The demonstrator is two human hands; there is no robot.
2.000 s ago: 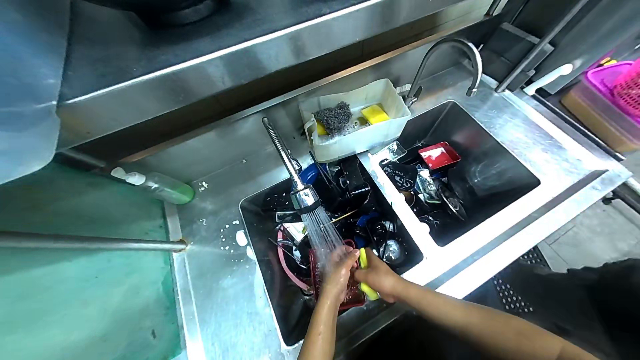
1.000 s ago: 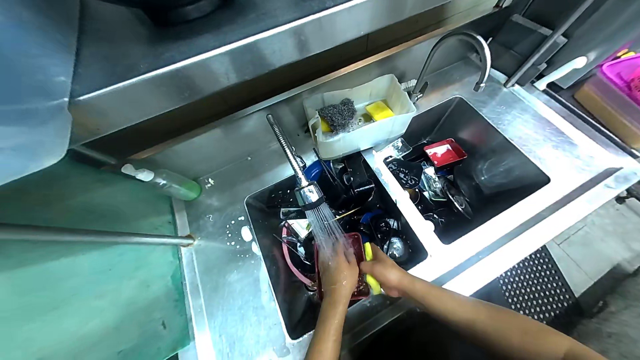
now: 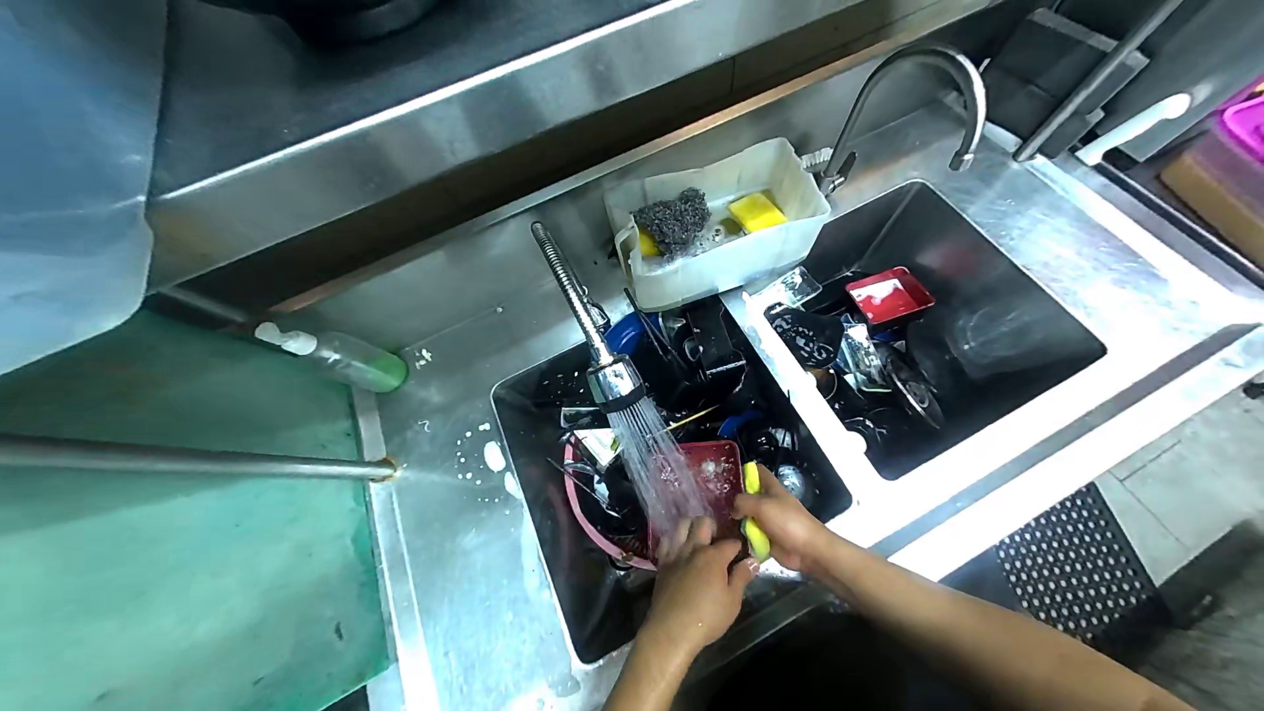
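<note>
Water sprays from a metal faucet head (image 3: 616,381) onto a red rectangular tray (image 3: 713,472) over the left sink basin. My left hand (image 3: 693,581) is at the tray's lower edge under the spray; its fingertips are blurred by water, so its grip is unclear. My right hand (image 3: 782,518) holds a yellow sponge (image 3: 754,513) at the tray's right side. Below and around the tray lie a pink round basket (image 3: 583,513), dark dishes and utensils. In the right basin, another red tray (image 3: 890,296) with white suds rests among dark dishes.
A white plastic bin (image 3: 731,269) behind the basins holds a steel scourer (image 3: 675,221) and a yellow sponge (image 3: 757,211). A curved faucet (image 3: 922,53) rises behind the right basin. A pump bottle with green liquid (image 3: 357,359) lies left, beside a green panel (image 3: 178,553) and metal bar (image 3: 197,456).
More of the red tray's inner face shows between my hands. My left hand has moved down from the spray to the tray's lower edge. The sponge remains in my right hand.
</note>
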